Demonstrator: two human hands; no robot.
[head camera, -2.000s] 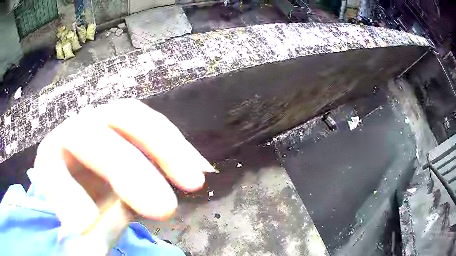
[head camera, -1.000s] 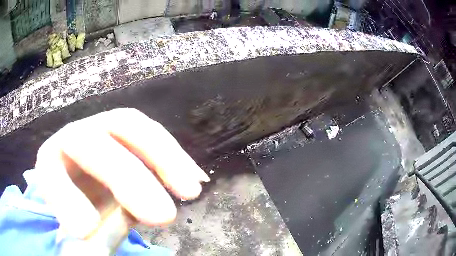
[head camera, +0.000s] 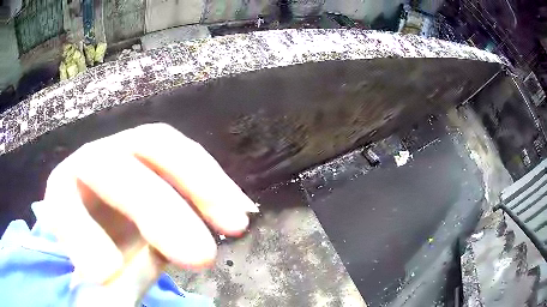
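Observation:
My left hand (head camera: 138, 198) is large and overexposed at the lower left, coming out of a loose blue sleeve (head camera: 30, 267). Its fingers are curled and point right and down. A small pale point shows at the tip of one finger; I cannot tell if it is a nail or a held item. The inside of the hand is hidden by the fingers. My right hand is not in view.
A stained parapet (head camera: 240, 53) curves across the view ahead. Below lies a patchy concrete floor (head camera: 270, 258) beside a darker grey area. A slatted grey object (head camera: 531, 195) stands at the right edge. Yellowish sacks (head camera: 73, 62) lie beyond the parapet, upper left.
The view has shifted: the parapet and floor pieces sit farther left than two seconds ago, and more of the slatted object shows. My left hand keeps almost the same curled pose.

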